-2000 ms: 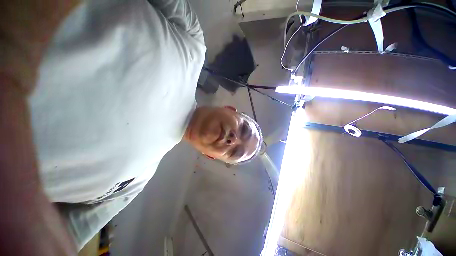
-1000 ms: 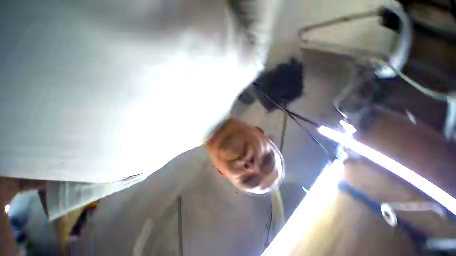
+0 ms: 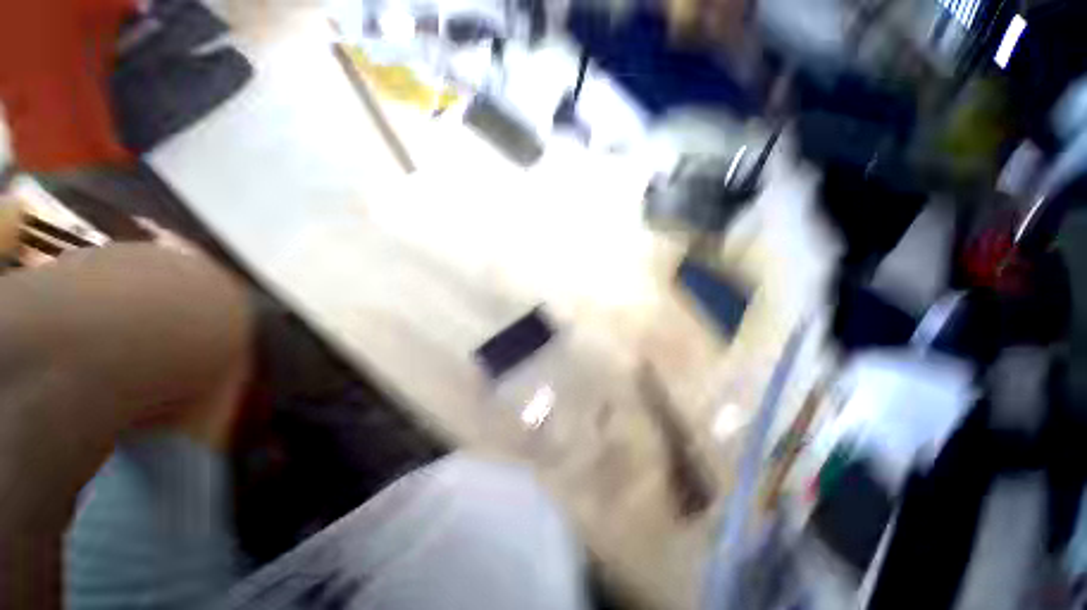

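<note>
The view is strongly blurred and tilted. A large pale, stained cutting table (image 3: 298,226) runs across the middle. A dark rectangular slab that looks like a smartphone (image 3: 515,342) lies on it near the edge. A long dark tool, possibly shears (image 3: 677,447), lies to its right. A bare bent arm (image 3: 131,340) with a light sleeve fills the lower left, and I cannot tell whose it is. I cannot make out my left hand or my right hand.
A thin brown strip (image 3: 372,107) and yellow material (image 3: 399,83) lie at the table's far end. A dark blue flat piece (image 3: 713,296) lies at right. An orange-red garment (image 3: 60,89) shows at upper left. White cloth (image 3: 459,542) shows at the bottom. Blurred clutter fills the right.
The camera has swung from an upward view of a person in a white shirt and ceiling lights to the cutting table. The person's face and the light tubes overhead are out of view.
</note>
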